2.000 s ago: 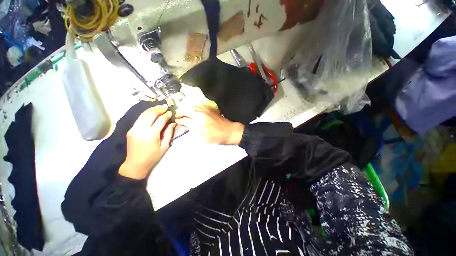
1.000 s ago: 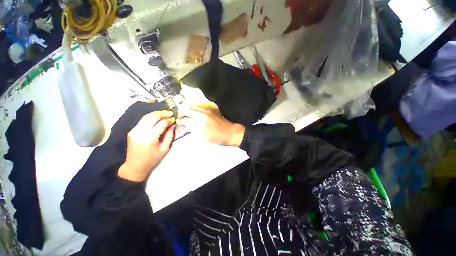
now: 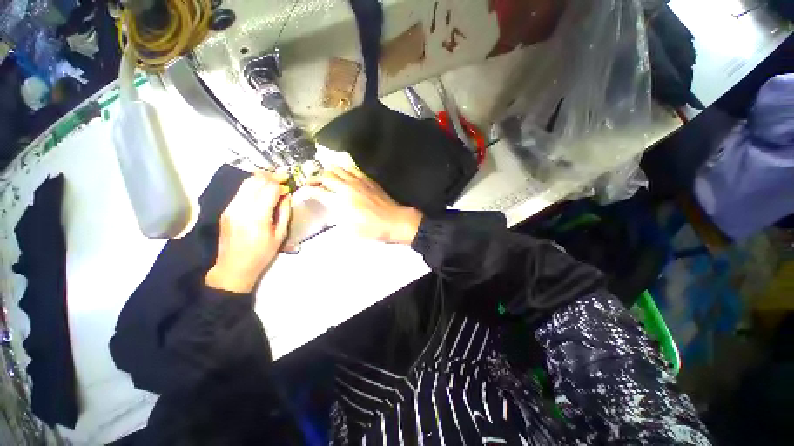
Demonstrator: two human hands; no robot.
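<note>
A black cut piece lies on the white table, running from the needle area down to the left, partly under my left hand and sleeve. My left hand pinches its upper edge beside the presser foot. My right hand lies just right of the foot with fingertips close to it; whether it holds cloth is hidden by glare. The throat plate shows between my hands. The right stack of black pieces lies behind my right hand, under the machine arm.
The left stack of black pieces lies at the left edge. A white rounded lamp-like body stands left of the needle. Red-handled scissors and a clear plastic bag are right. A green basket rim and a person's lavender garment show at right.
My left hand has shifted slightly up and left. The cloth's upper end has moved left from the foot, leaving more of the throat plate visible. My right fingertips have moved slightly nearer the foot.
</note>
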